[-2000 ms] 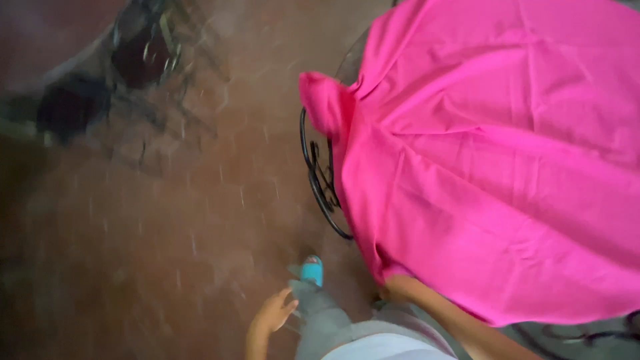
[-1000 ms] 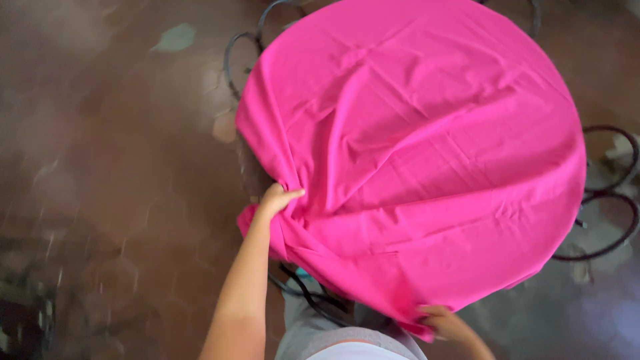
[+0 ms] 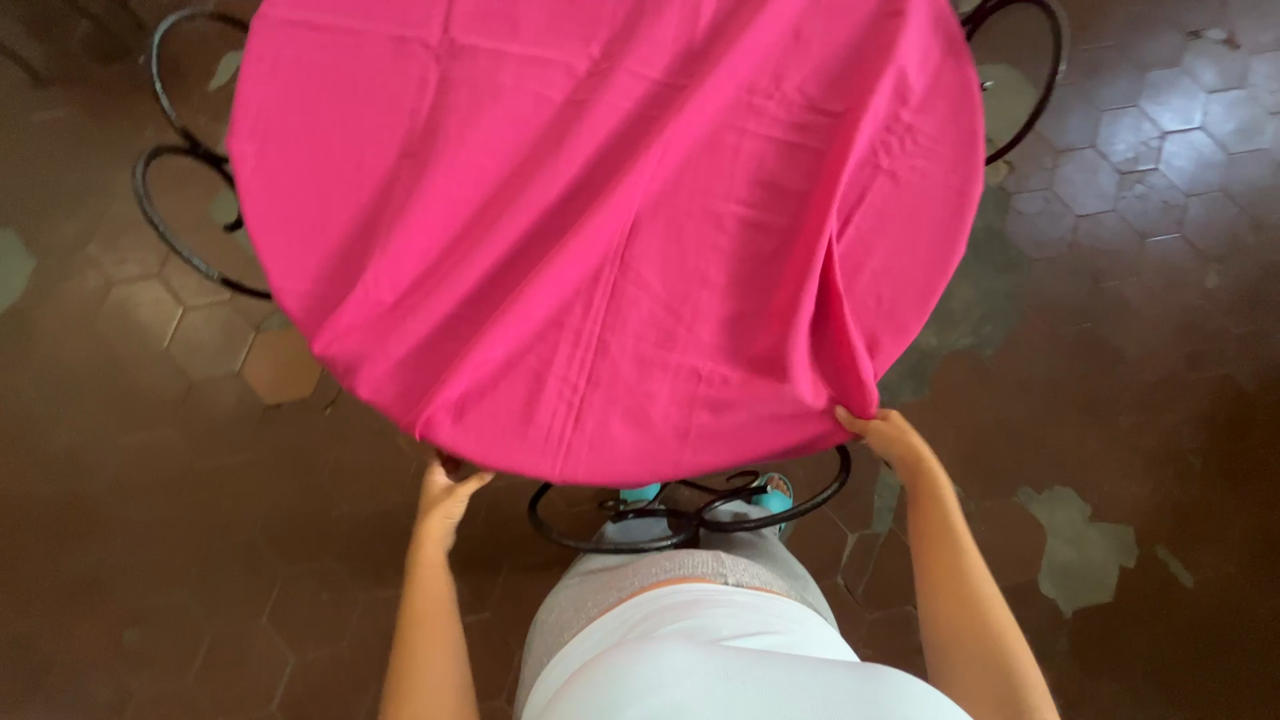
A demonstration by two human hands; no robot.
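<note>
A pink cloth (image 3: 600,240) with diagonal folds covers a round tabletop in front of me. My left hand (image 3: 452,495) is at the near left edge, its fingertips hidden under the cloth's rim and the thumb out to the side. At the near right edge, my right hand (image 3: 880,435) pinches the cloth, where a raised fold runs down to the fingers. Whether the left fingers grip cloth cannot be seen.
Curled black metal scrollwork (image 3: 620,545) juts out below the table's near edge, close to my legs. More metal loops stick out at the left (image 3: 165,225) and upper right (image 3: 1050,80). The hexagonal-tile floor (image 3: 1130,180) has patches.
My left hand has let go of the bunched cloth at the table's left side and moved to the near edge. The cloth's gathered left part has been spread over the rim. The view has shifted.
</note>
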